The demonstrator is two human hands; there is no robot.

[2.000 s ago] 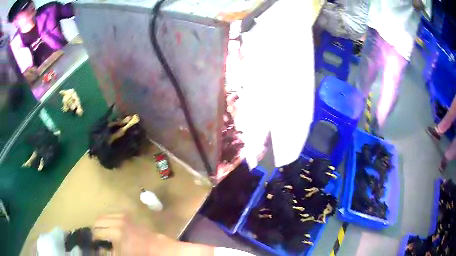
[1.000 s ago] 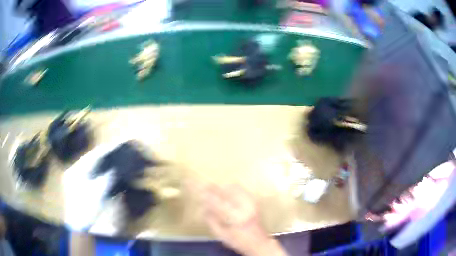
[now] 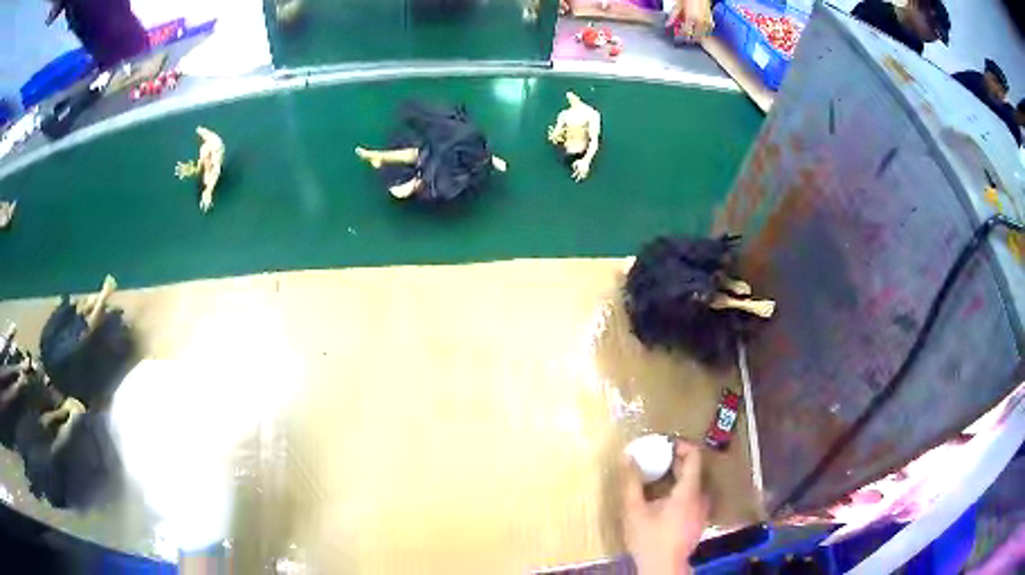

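Note:
My bare right hand (image 3: 665, 494) is at the right front of the tan bench, with thumb and fingers closed around the white glue bottle (image 3: 650, 457). My left hand (image 3: 180, 483), in a white glove, is at the left front. It is washed out by glare, so its fingers and anything in them cannot be made out. Black shaggy figures with pale limbs (image 3: 70, 449) lie close beside it on the left. Another black shaggy figure (image 3: 688, 294) lies at the right, its pale limbs pointing right.
The green belt (image 3: 304, 225) runs behind the bench, bearing a black figure (image 3: 444, 155) and bare pale figure parts (image 3: 577, 133). A stained grey metal panel (image 3: 854, 258) with a black cable stands at the right. A small red item (image 3: 725, 420) lies beside it. People and blue crates show at the edges.
My right hand has moved right from mid-bench and closed around the bottle. The black bundle near my left glove is no longer seen at mid-left. The camera view has shifted and steadied.

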